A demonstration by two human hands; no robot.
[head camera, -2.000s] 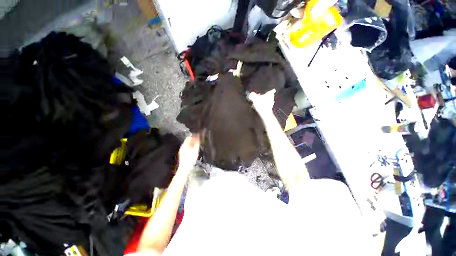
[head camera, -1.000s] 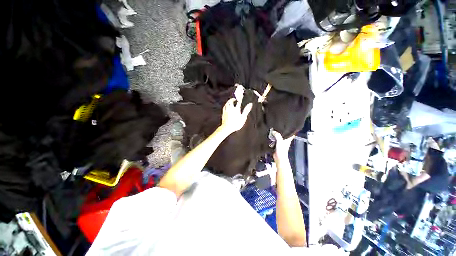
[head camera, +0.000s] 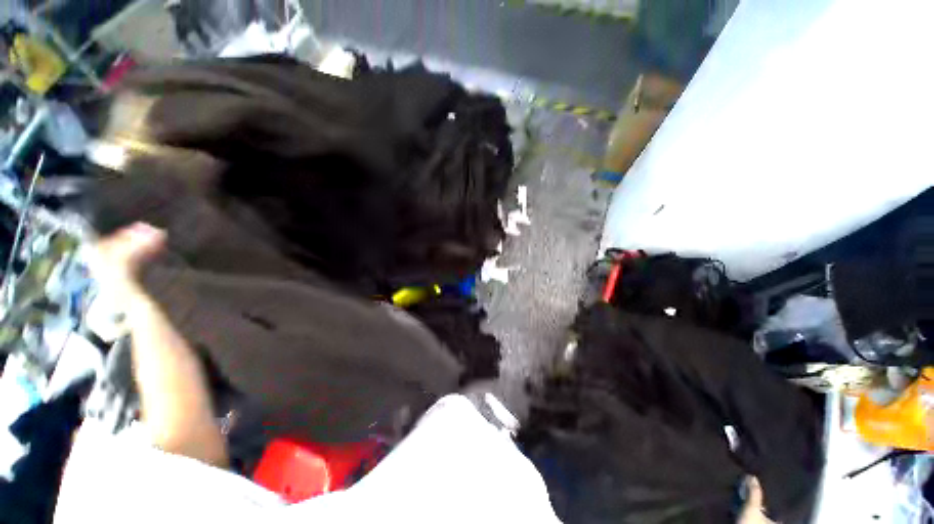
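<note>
A dark brown garment (head camera: 297, 343) lies spread over the big dark pile at the left, its smooth panel reaching to my lap. My left hand (head camera: 131, 256) is at the garment's left edge, blurred, and seems to grip the cloth. My right hand (head camera: 755, 504) is small and cut off by the bottom edge, against a second heap of dark garments (head camera: 666, 399). A small greyish thing shows by its fingertips, too unclear to name. A small white patch, perhaps a label, lies on that heap.
A red plastic stool (head camera: 297, 469) is below the left pile. White scraps (head camera: 496, 270) lie on the grey floor between the heaps. A white table (head camera: 758, 143) is at the upper right, with a cardboard box (head camera: 645, 121) beside it. An orange-yellow bag (head camera: 893, 415) is at the right edge.
The view has swung left. My left hand has moved from the garment heap in front to the large left pile, where brown cloth is now spread. My right hand stays by the right heap.
</note>
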